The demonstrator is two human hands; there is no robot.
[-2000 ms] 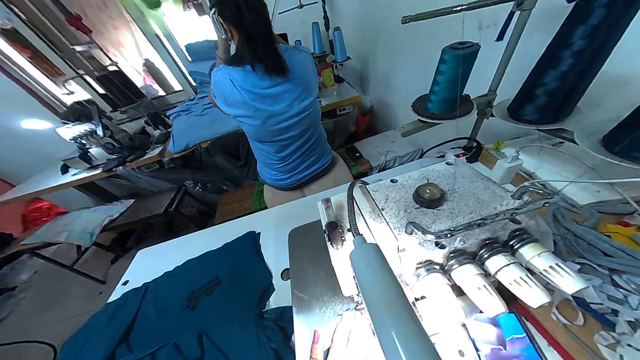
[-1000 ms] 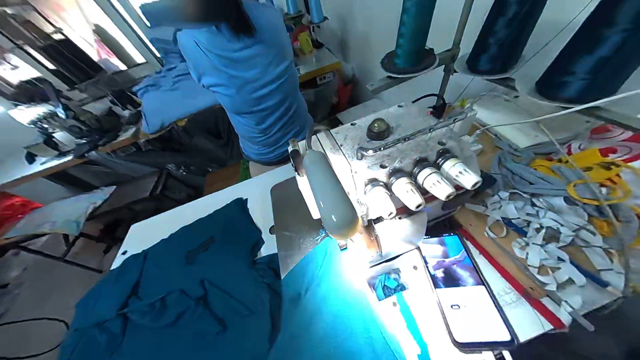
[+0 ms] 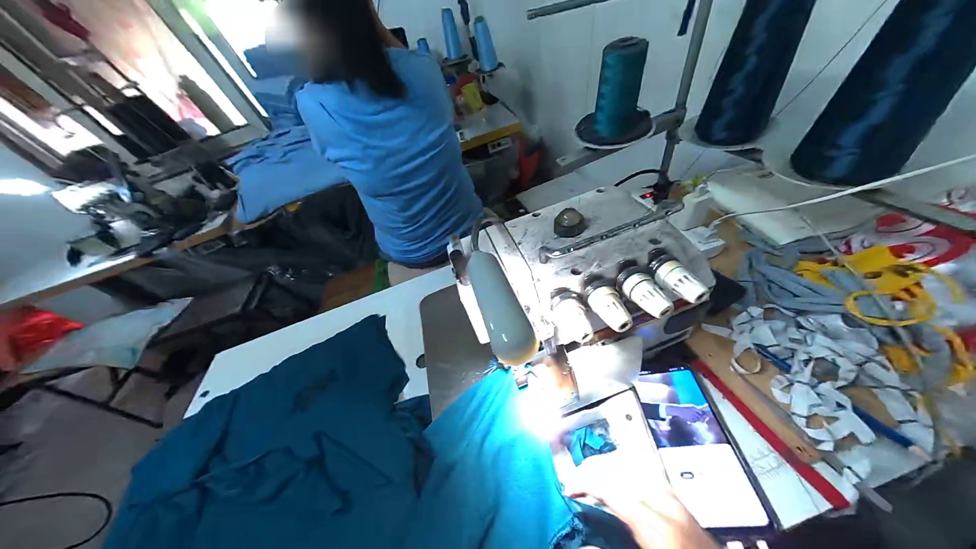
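A teal fabric piece (image 3: 488,450) runs up to the presser foot of an overlock sewing machine (image 3: 602,259), under a bright lamp (image 3: 499,305). My right hand (image 3: 656,515), partly washed out by glare, is at the bottom, by the fabric's right edge and the lit machine plate; its grip is not clear. My left hand is not visible. More teal fabric (image 3: 282,435) lies bunched on the white table at the left. Right of the machine plate lies a smartphone (image 3: 701,450) with its screen lit.
A person in a blue shirt (image 3: 396,152) stands beyond the table. Large thread cones (image 3: 621,88) stand behind the machine. At the right are white fabric scraps (image 3: 831,374), yellow strips (image 3: 877,282) and a red strip (image 3: 770,435). Another sewing machine (image 3: 145,206) stands far left.
Teal fabric now lies at the presser foot, where the frame two seconds ago shows a hand low by the machine. My right hand has come into view at the bottom since one second ago.
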